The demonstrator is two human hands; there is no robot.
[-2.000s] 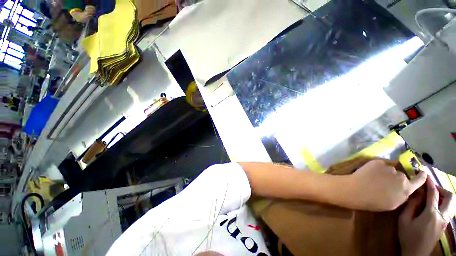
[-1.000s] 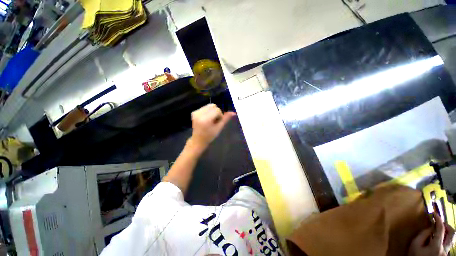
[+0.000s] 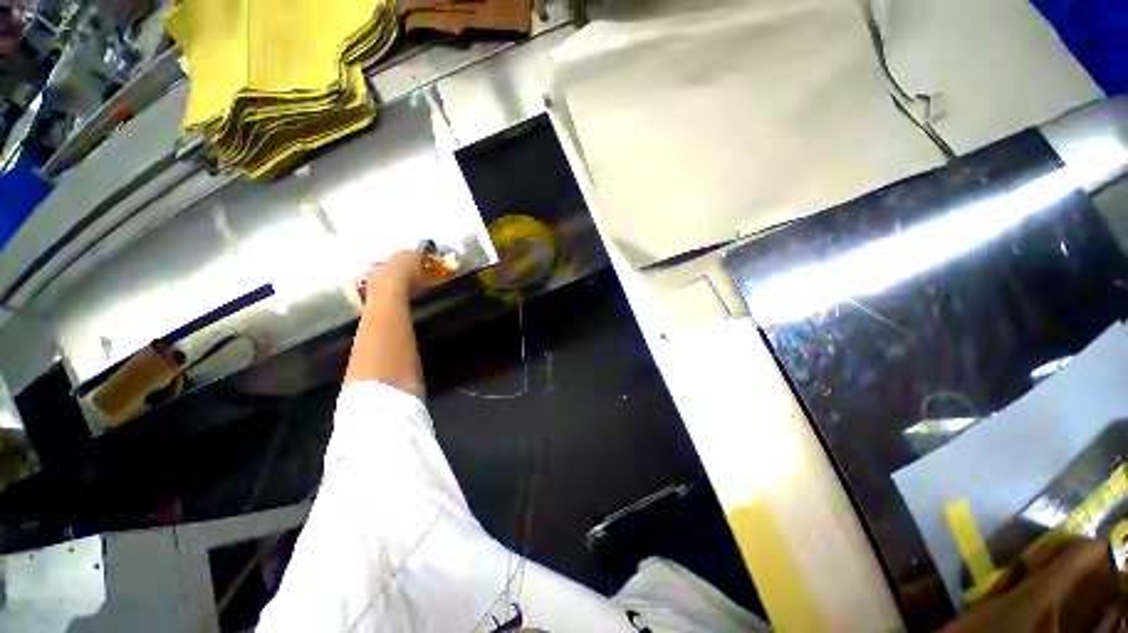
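My left hand [image 3: 398,275] is over a small red and orange item with a dark end [image 3: 435,263] at the edge of the shiny metal table, left of centre. My fingers partly hide the item, and whether they grip it cannot be told. The brown bag body [image 3: 1051,591] is cut off by the lower right corner. A bit of the yellow clamp template [image 3: 1105,501] shows beside it. My right hand is not in view.
Yellow cut panels [image 3: 278,74] are stacked at the upper left. A brown tool-like item with a dark cable [image 3: 139,383] lies at the left. A yellow tape roll [image 3: 522,256] is near the centre. A glossy dark plate [image 3: 915,272] is at the right.
My left hand has left the bag and moved across to the small item at the left. The view has swung left, so the bag has slid to the corner and my right hand out of view.
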